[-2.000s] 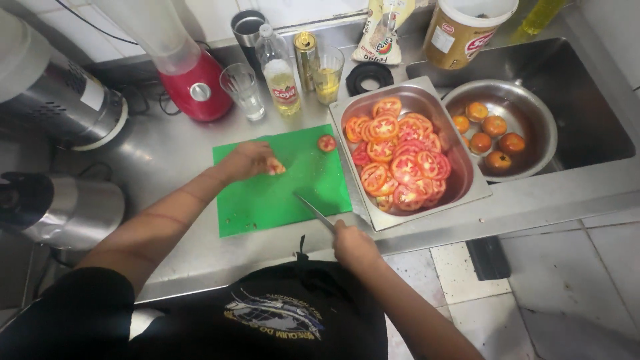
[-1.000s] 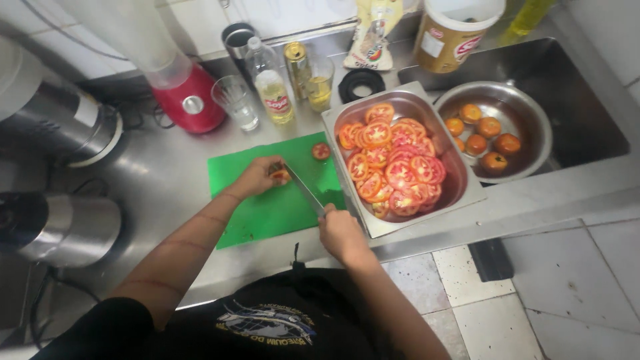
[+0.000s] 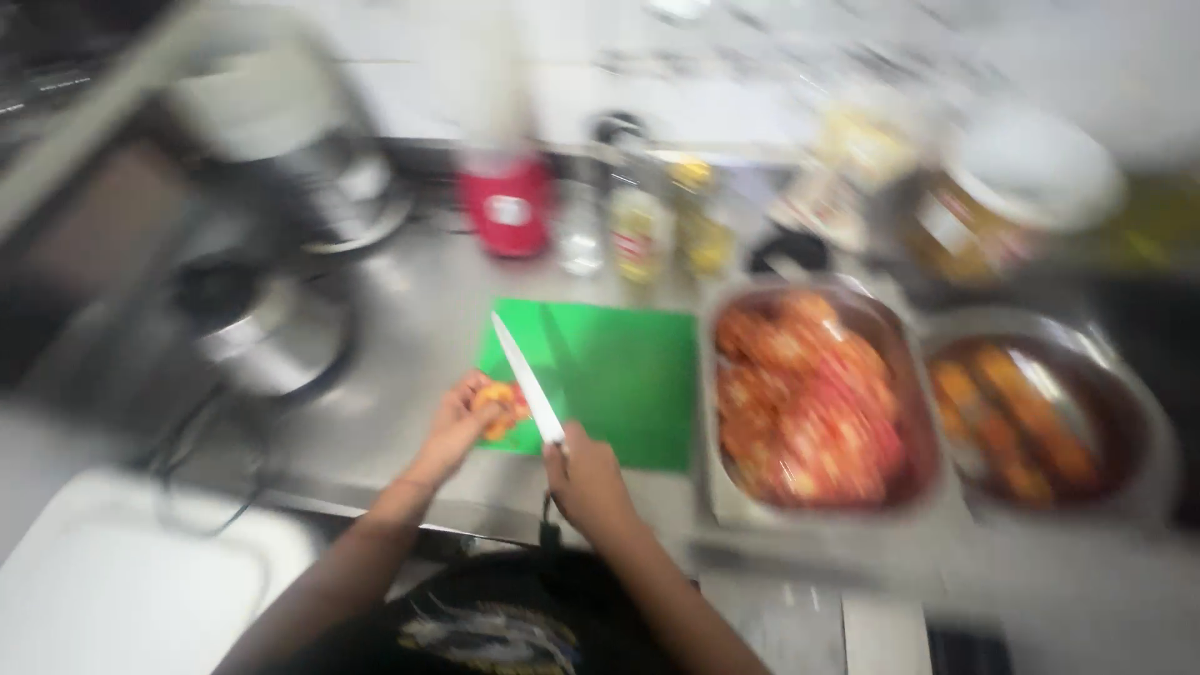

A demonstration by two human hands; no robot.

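Observation:
The head view is blurred. My left hand (image 3: 461, 420) holds tomato pieces (image 3: 501, 411) at the left edge of the green cutting board (image 3: 619, 394). My right hand (image 3: 586, 473) grips a kitchen knife (image 3: 527, 380) by its handle, the blade slanting up and left over the board, just right of the pieces. To the board's right, a steel pan holds a heap of sliced tomatoes (image 3: 811, 403). Farther right, whole tomatoes (image 3: 1017, 427) lie in a round metal bowl (image 3: 1148, 441).
Behind the board stand a red blender base (image 3: 507, 211), a clear glass (image 3: 581, 239), a bottle (image 3: 639, 230) and a black ring (image 3: 789, 251). A large tub (image 3: 1003, 197) is at the back right. Metal appliances (image 3: 267, 328) occupy the left, and a white surface (image 3: 141, 572) is at lower left.
The view has swung left and blurred. My left hand and the tomato pieces have moved to the board's left edge. The small tomato piece seen earlier near the board's upper right no longer shows there.

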